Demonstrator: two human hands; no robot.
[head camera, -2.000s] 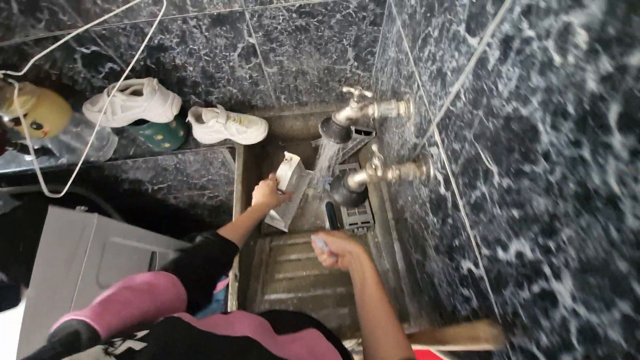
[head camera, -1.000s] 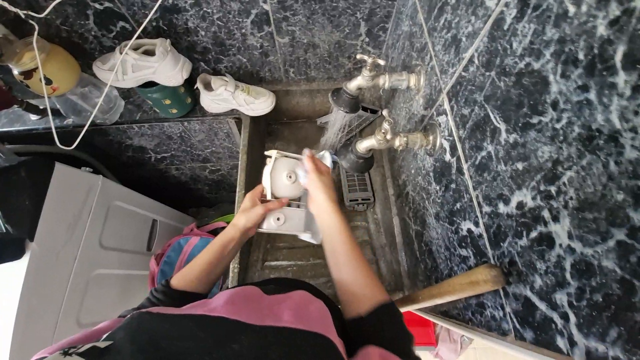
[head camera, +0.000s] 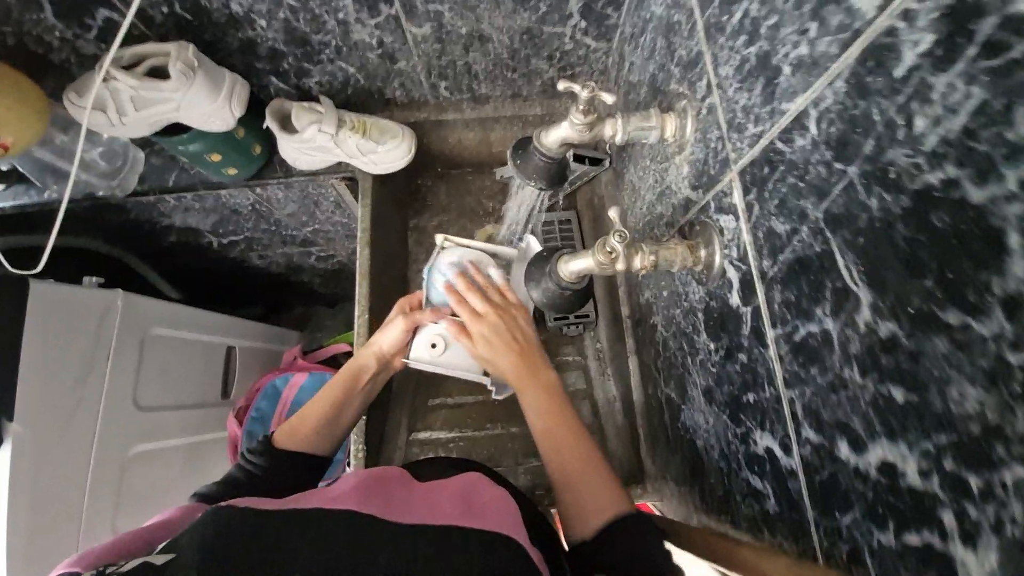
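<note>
Over the concrete sink (head camera: 364, 320) my left hand (head camera: 400, 332) grips the near left edge of a white plastic part (head camera: 456, 356). The part has a round raised section at its far end and a small round hub nearer me. My right hand (head camera: 492, 320) lies across the round section, fingers spread, with a pale bluish cloth or sponge pressed under them, mostly hidden. Water runs from the far metal tap (head camera: 576, 128), just beyond the part. The nearer tap (head camera: 616, 258), with a black rubber end, is close to the part's right side.
Grey slotted plastic pieces (head camera: 560, 232) lie in the sink under the taps. White shoes (head camera: 340, 138), a green pot (head camera: 220, 150) and a clear plastic container (head camera: 96, 156) stand on the left ledge. A white appliance (head camera: 160, 384) and a pink-and-blue bag (head camera: 276, 400) are lower left. A wire hangs upper left.
Two seconds ago my left hand held the white part in the sink and my right hand was apart from it, near me. Now my right hand is on the part's round section.
</note>
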